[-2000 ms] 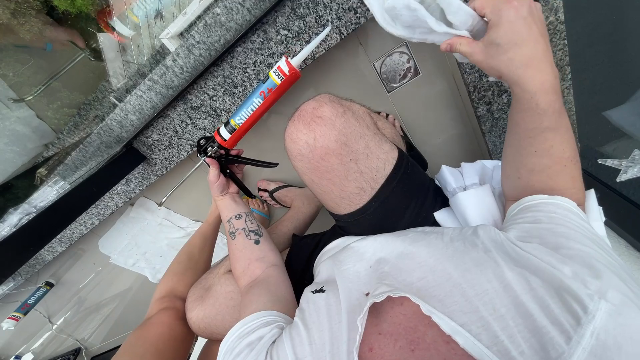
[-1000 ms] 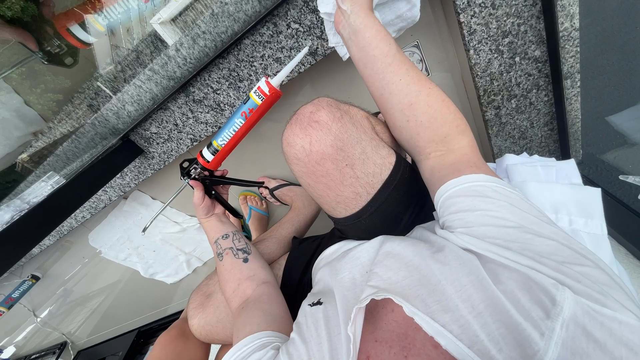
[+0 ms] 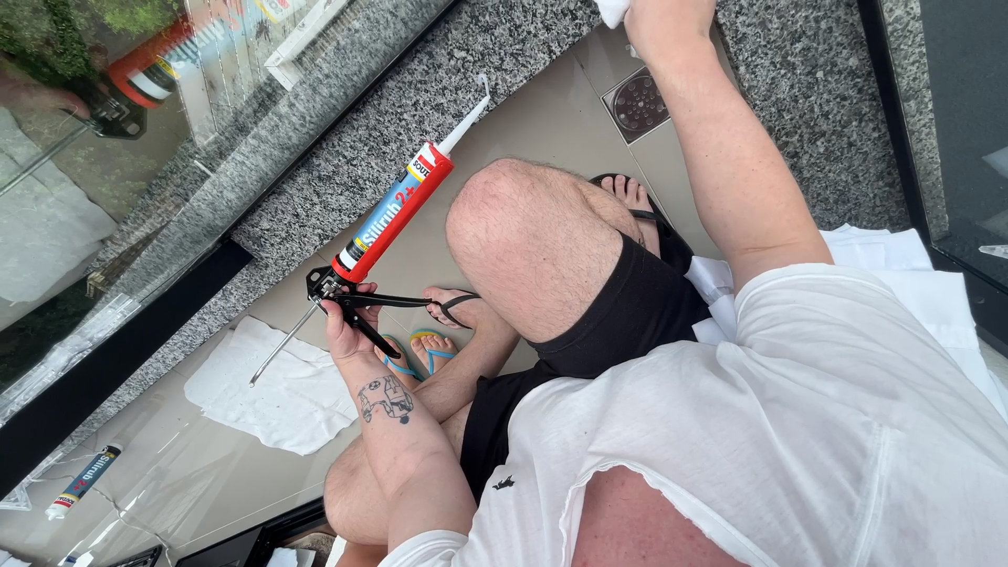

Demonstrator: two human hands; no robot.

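My left hand (image 3: 352,323) grips a black and red caulking gun (image 3: 346,298) by its handle, with a Soudal Silirub 2+ sealant cartridge (image 3: 391,213) loaded in it. The cartridge's white nozzle (image 3: 465,124) points up and right; a bit of whitish sealant at its tip is over the speckled granite ledge (image 3: 370,142). My right hand (image 3: 669,27), partly cut off by the top edge, holds a white cloth (image 3: 613,9), of which only a corner shows. The gun's metal rod (image 3: 283,344) reaches over a white cloth (image 3: 268,386) lying on the floor.
A glass pane (image 3: 94,173) in a black frame (image 3: 118,366) borders the ledge and reflects the gun. A round floor drain (image 3: 639,104) lies near my foot. Another sealant cartridge (image 3: 85,480) is at lower left. Another person's feet in flip-flops (image 3: 431,346) are beside mine. White cloths (image 3: 906,276) are at right.
My right hand with the white cloth has moved from the upper right towards the ledge at the top. My left hand still holds the caulking gun.
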